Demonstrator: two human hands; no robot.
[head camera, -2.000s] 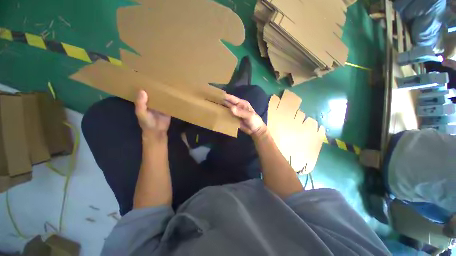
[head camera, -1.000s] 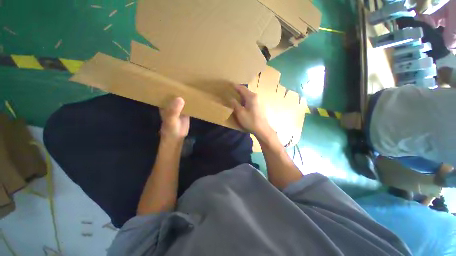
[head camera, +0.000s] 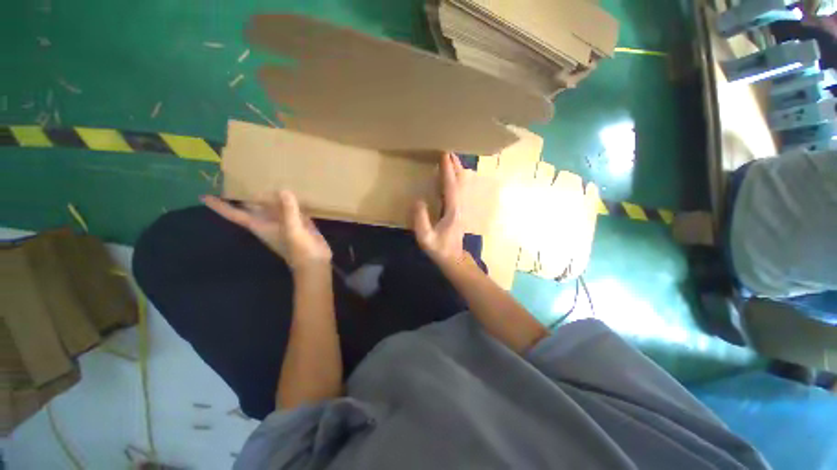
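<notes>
A part-folded mailer box (head camera: 321, 170) rests over my lap. Its near side stands raised and its lid panel (head camera: 395, 87) tilts up at the far side, with lobed ends. My left hand (head camera: 294, 229) is at the near wall, thumb on top and fingers spread out to the left under the edge. My right hand (head camera: 445, 216) is at the right end, fingers upright against the end and thumb at the near wall. A flat box blank (head camera: 537, 216) lies on the floor right of my knee, brightly lit.
A stack of blanks (head camera: 523, 37) lies on the green floor ahead. Striped tape (head camera: 101, 139) crosses the floor. Folded cardboard (head camera: 55, 303) lies on a white sheet at left. A wooden pallet (head camera: 745, 110) with pale items and another person (head camera: 789, 225) are at right. Scraps dot the floor.
The lid panel has tilted up from lying nearly flat. The narrow wall has been folded into a tray shape. My left hand has opened out leftward; my right hand has moved to the box end.
</notes>
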